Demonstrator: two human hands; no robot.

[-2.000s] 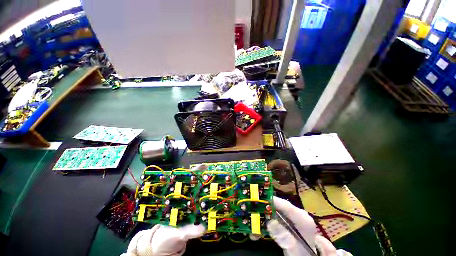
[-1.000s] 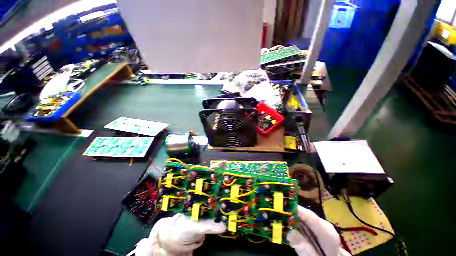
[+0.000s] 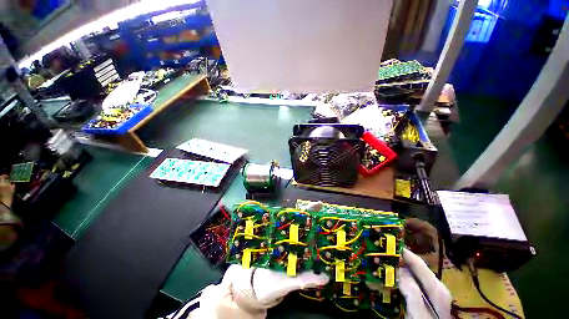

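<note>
A green PCB panel (image 3: 315, 246) with rows of yellow transformers and yellow, red and black lead wires is held component side up. My left hand (image 3: 259, 290), in a white glove, grips its lower left edge, thumb along the front. My right hand (image 3: 424, 283), also white-gloved, holds its right end, with a thin dark soldering iron (image 3: 426, 294) lying along the hand. Its tip cannot be made out. A second PCB panel (image 3: 349, 210) shows partly behind the held one.
Two pale boards (image 3: 190, 172) lie on the black mat at left. Behind stand a solder wire reel (image 3: 261, 177), a fume fan (image 3: 327, 156) and a red parts tray (image 3: 377, 152). A black wire tray (image 3: 213, 235) is left, the soldering station (image 3: 493, 240) right. Part of a person shows at far left.
The view has turned left, so the bench things appear further right and more of the left side shows. Both hands still hold the panel, my left thumb now further along its front.
</note>
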